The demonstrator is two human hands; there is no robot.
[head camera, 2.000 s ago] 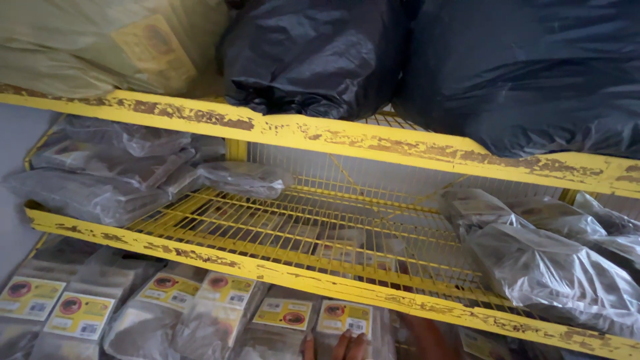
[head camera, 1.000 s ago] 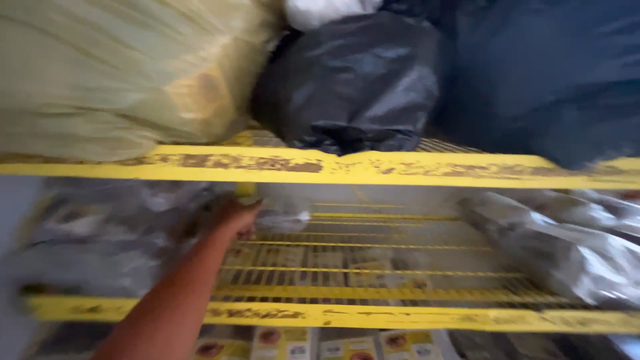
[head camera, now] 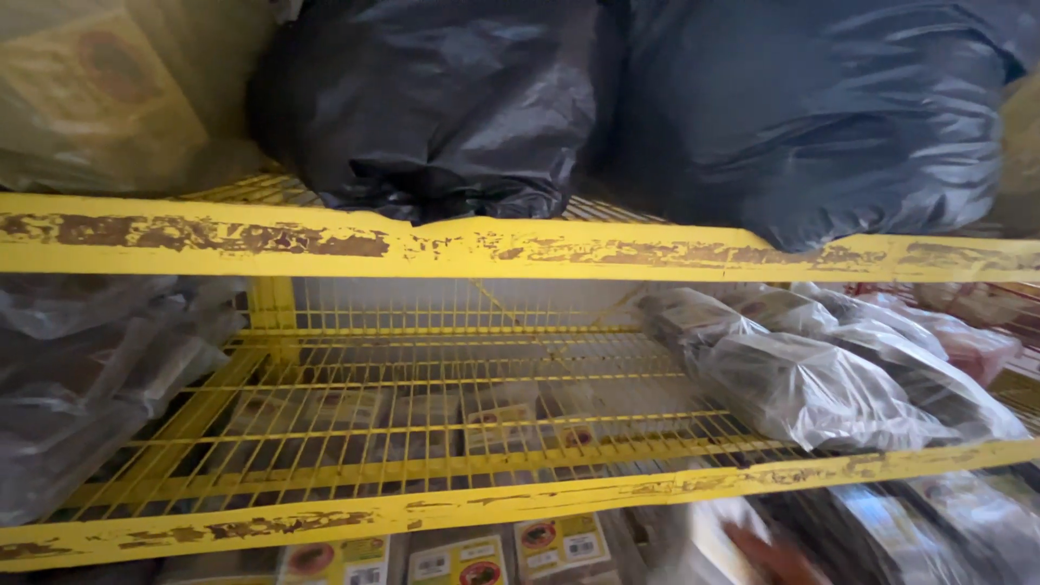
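Observation:
At the bottom right, in front of the lower shelf, a blurred brown shape looks like part of my right hand. It is beside a pale, blurred clear plastic bag; its fingers cannot be made out, nor whether it holds anything. My left hand is out of view. Above it, clear plastic bags lie piled on the right of the yellow wire shelf. More clear bags with dark contents are stacked at the left. Below, packets with yellow labels stand in a row.
Large black plastic bags and a yellowish translucent bag rest on the upper shelf, some bulging over its chipped yellow front rail. The middle shelf's front rail crosses lower down. Red wire shelving shows at the right.
My left arm, reaching to the back left of the middle shelf one second ago, has left the view. The small clear bag that lay there is gone from that spot.

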